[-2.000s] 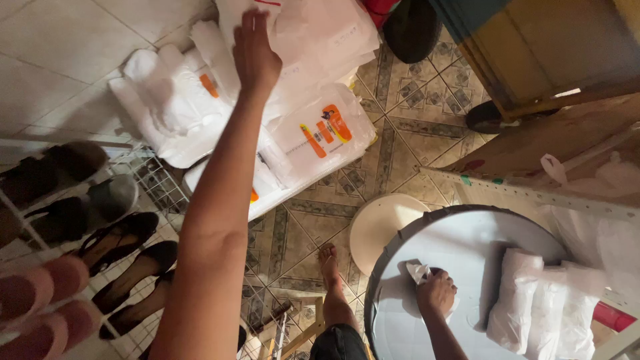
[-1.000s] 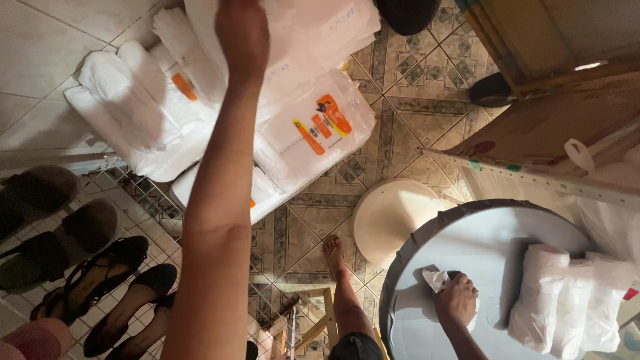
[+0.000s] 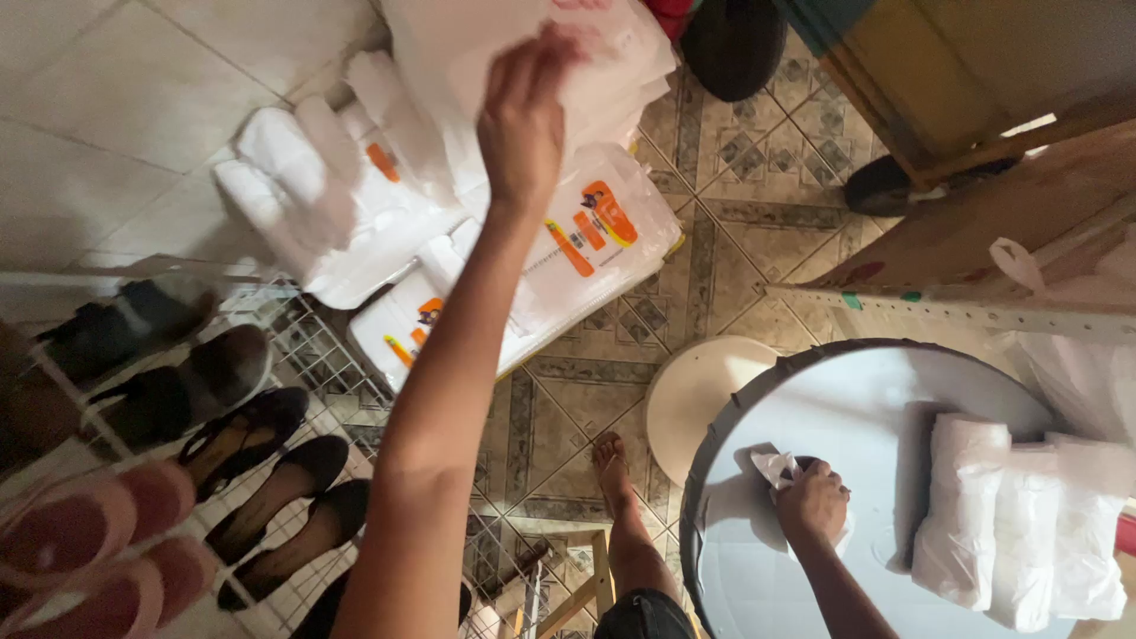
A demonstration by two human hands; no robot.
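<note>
My left hand (image 3: 524, 124) is over the tall stack of white plastic bags (image 3: 444, 53); its fingertips are blurred, and whether they pinch a bag is unclear. Below that stack lie packs of white bags (image 3: 577, 240) with orange and yellow printing, partly covered by my forearm. Rolled white bags (image 3: 293, 177) lie to their left. On the round grey tabletop (image 3: 852, 382), my right hand (image 3: 812, 506) is closed around crumpled white plastic (image 3: 774, 466), beside a dark item mostly hidden under the fingers. Several wrapped white bundles (image 3: 963, 506) lie to its right.
A wire rack (image 3: 328, 355) with several shoes (image 3: 302, 479) stands at lower left. A round cream stool (image 3: 701, 399) is beside the table, above my bare foot (image 3: 611, 453). A perforated metal shelf edge (image 3: 958, 311) and wooden furniture (image 3: 976, 71) stand at right.
My left hand has shifted over the bag stack, and its fingers, cut off by the frame edge one second ago, show again. My right hand stays on the crumpled plastic. The view has shifted somewhat.
</note>
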